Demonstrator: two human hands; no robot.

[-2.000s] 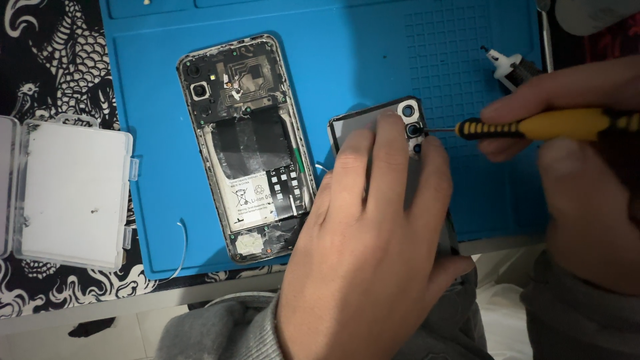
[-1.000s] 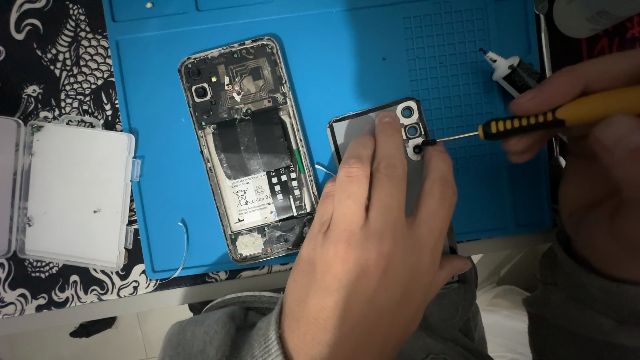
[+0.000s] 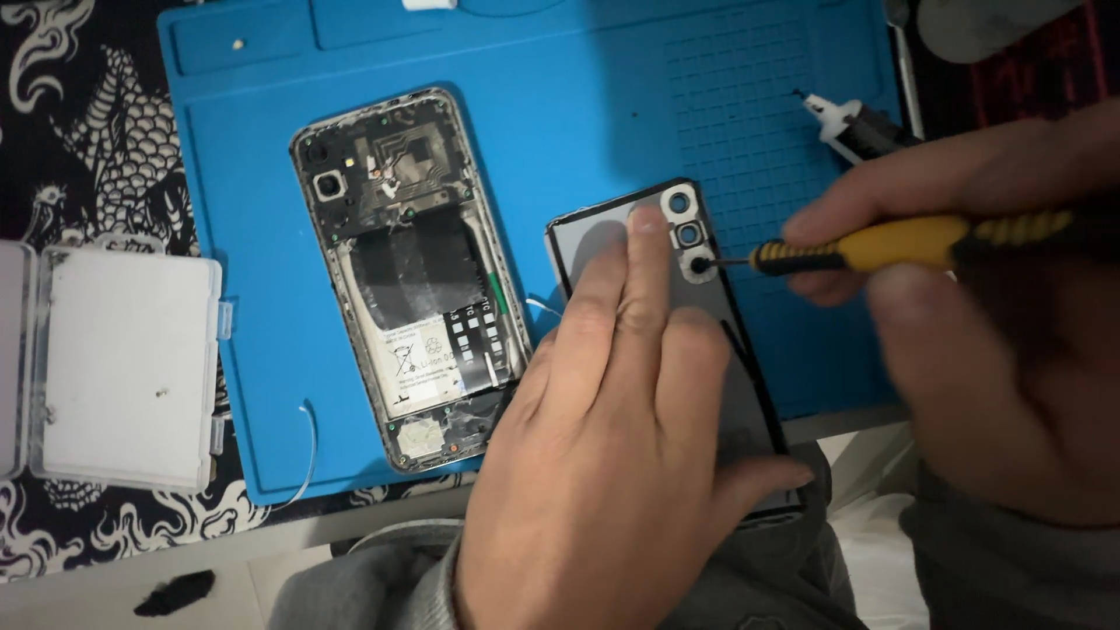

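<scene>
My left hand (image 3: 612, 402) lies flat over a grey phone back cover (image 3: 739, 385) with black edges, its fingertips beside the cover's camera openings. In my right hand (image 3: 971, 306) is a yellow and black screwdriver (image 3: 906, 245). A dark tip at the end of its shaft is at the lowest camera opening (image 3: 699, 265); whether it touches is hard to tell. Left of the cover lies an opened smartphone (image 3: 411, 280), showing its battery (image 3: 416, 367), a camera module (image 3: 329, 185) and black tape. A white-nozzled tube (image 3: 862, 131) lies just beyond my right hand.
Under the phone is a blue silicone work mat (image 3: 560, 105) with a grid and raised edges. An open clear plastic case (image 3: 131, 367) with small bits in it stands at the left, on a patterned black and white cloth (image 3: 131, 122). A thin white strip (image 3: 311, 446) crosses the mat's lower left.
Over the last two seconds the screwdriver tip has gone from the middle camera opening to the lowest one. My left hand has stayed on the cover.
</scene>
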